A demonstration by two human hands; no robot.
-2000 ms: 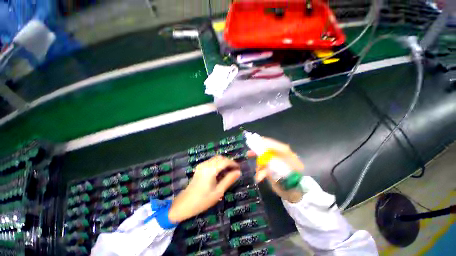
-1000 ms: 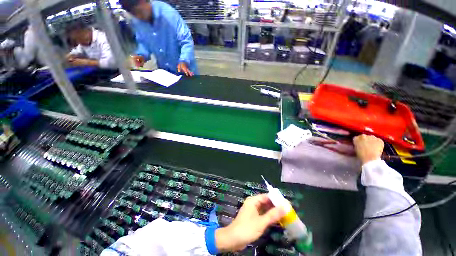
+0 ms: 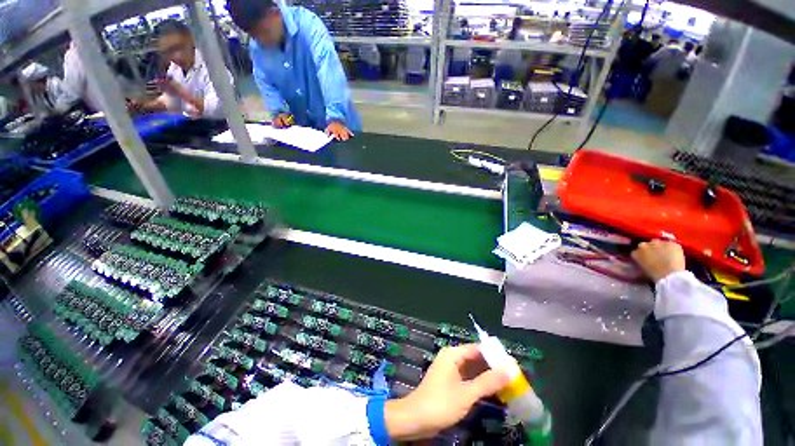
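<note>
My left hand (image 3: 440, 394), with a blue band at the wrist, holds the dispensing syringe (image 3: 516, 392) between thumb and fingers. The syringe is translucent white with a yellow band and a green cap at its lower end; its thin tip points up. It is above the right part of the tray of green circuit boards (image 3: 303, 340). My right hand (image 3: 660, 259) is curled at the near edge of the red bin (image 3: 654, 205), by the red-handled tool (image 3: 601, 263) on the grey sheet (image 3: 567, 305). Its fingertips are hidden, and I cannot tell what it grips.
More filled board trays (image 3: 144, 272) are stacked at the left. A folded white wipe (image 3: 527, 243) lies on the grey sheet's corner. The green conveyor (image 3: 375, 216) and its pale rail run behind. A black cable crosses my right sleeve. People in blue and white sit or stand beyond.
The syringe has passed from my right hand to my left. My right hand has reached out to the red bin's edge. The view has tilted up, showing people and shelves beyond.
</note>
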